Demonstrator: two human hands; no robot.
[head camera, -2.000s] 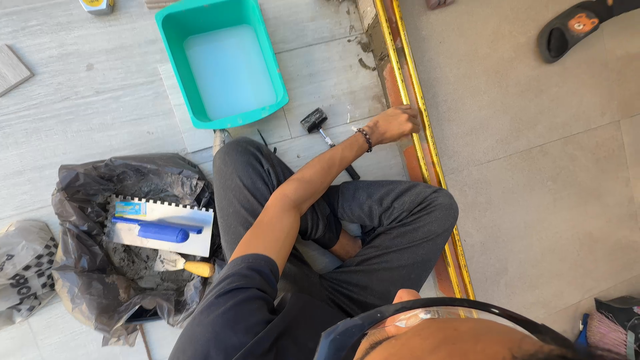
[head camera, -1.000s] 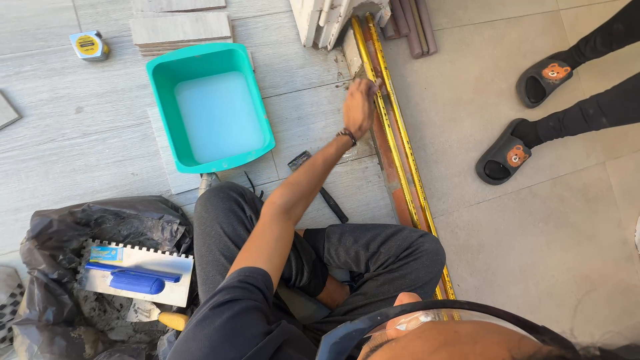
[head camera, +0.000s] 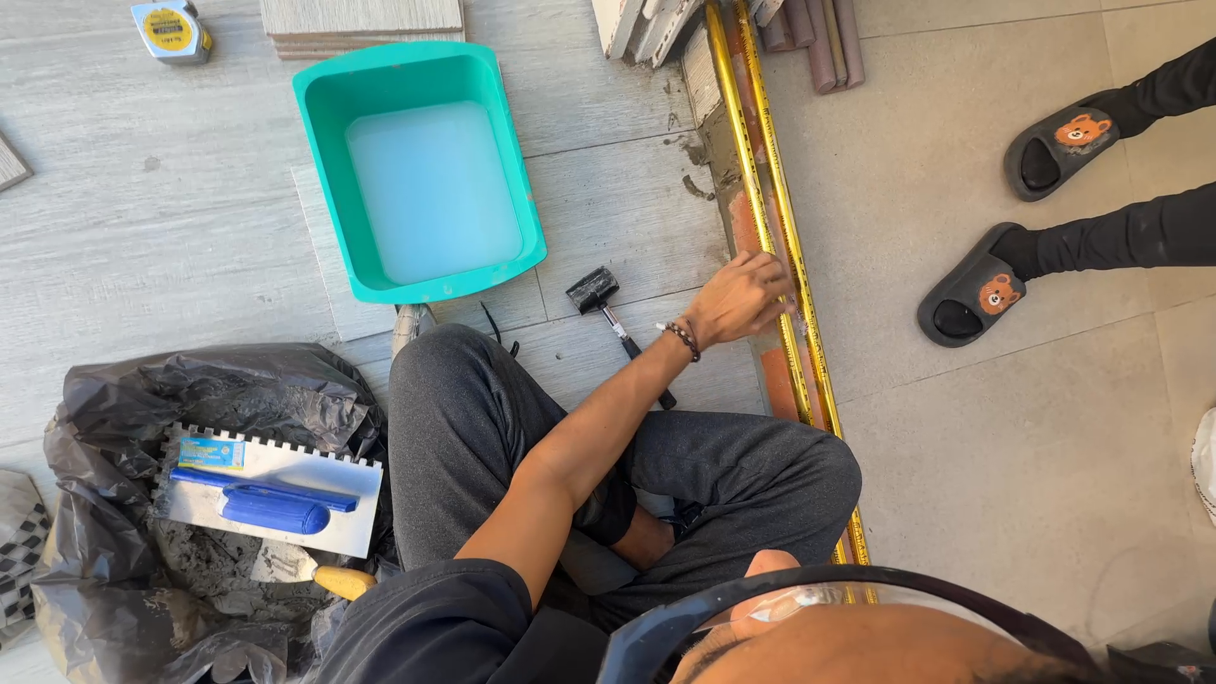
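My left hand (head camera: 741, 296), with a beaded bracelet at the wrist, lies over two long, shiny yellow strips (head camera: 757, 195) that bear print. Its fingers bend over the inner strip; whether they grip it cannot be told. Under and beside the strips runs a narrow edge of mortar and reddish masonry (head camera: 781, 380). My right hand is not in view. A black-headed mallet (head camera: 594, 290) lies on the grey floor tiles between my left hand and my knee. To the left, a notched trowel with a blue handle (head camera: 275, 489) and a wooden-handled scraper (head camera: 285, 562) rest on mortar in a black plastic-lined container (head camera: 104, 408).
A green basin (head camera: 518, 190) of cloudy water stands ahead, near stacked tiles (head camera: 366, 17) and a tape measure (head camera: 173, 32). Another person's feet in dark slides (head camera: 974, 285) are on the beige floor at right. Chipped white frame pieces (head camera: 651, 28) stand at the strips' far end.
My left hand has moved back along the strips toward my body since one second ago, after reaching farther out. The view has shifted, and more of the other person's legs shows than two seconds ago.
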